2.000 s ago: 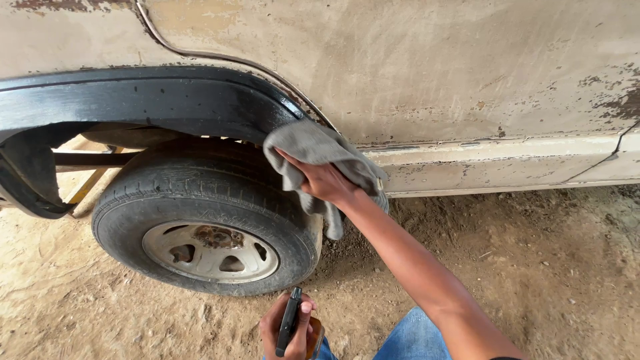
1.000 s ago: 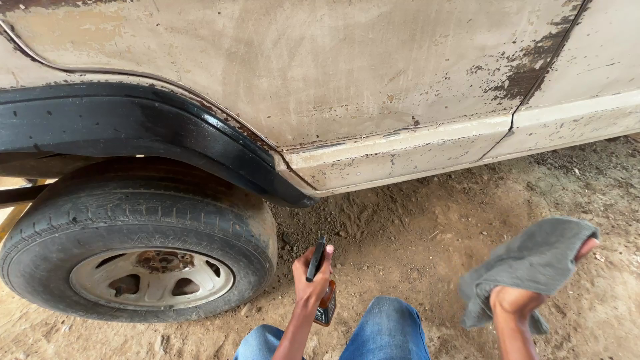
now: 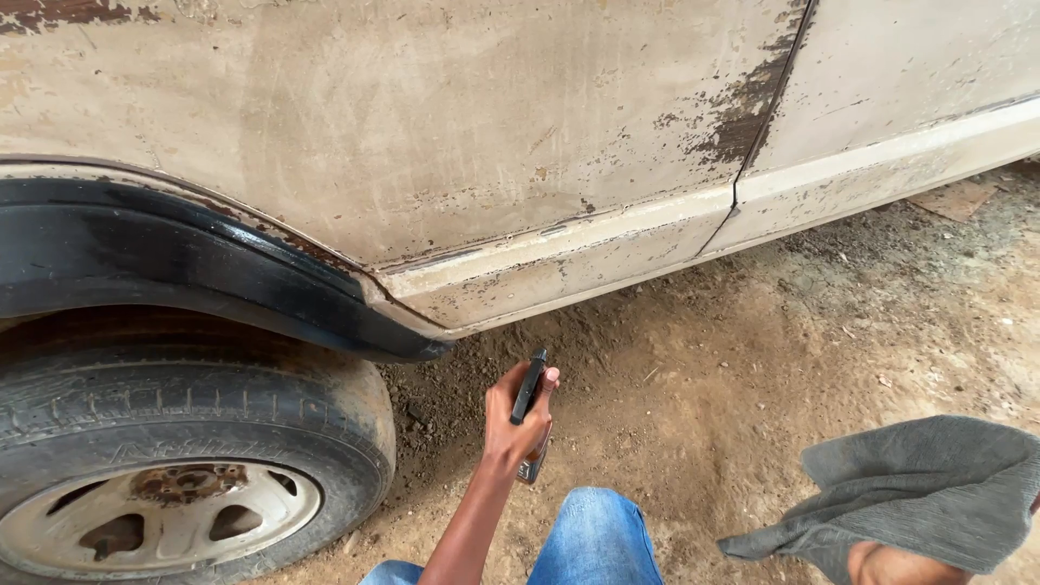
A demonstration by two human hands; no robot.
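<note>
My left hand [image 3: 516, 414] is closed around a spray bottle [image 3: 530, 386] with a black top, held above the dirt beside the tire; its lower body, partly hidden by my fingers, bears a label. At the lower right, my right hand [image 3: 902, 562] holds a grey cloth [image 3: 926, 487], which drapes over most of the hand and hangs away from the vehicle. The black plastic fender flare [image 3: 203, 260] arches over the rear wheel at the left and looks glossy, with a bright reflection along its upper edge.
A worn tire [image 3: 341, 439] on a pale, rust-centred wheel rim [image 3: 171, 520] stands at the lower left. The beige body panel [image 3: 455, 122] has peeling paint, and its sill [image 3: 569, 260] runs up to the right. My jeans-clad knee [image 3: 597, 536] is at the bottom, above dirt ground [image 3: 691, 406].
My right hand and the cloth have left the end of the fender flare and moved to the right. The bottle stays in my left hand. The view has shifted right along the vehicle.
</note>
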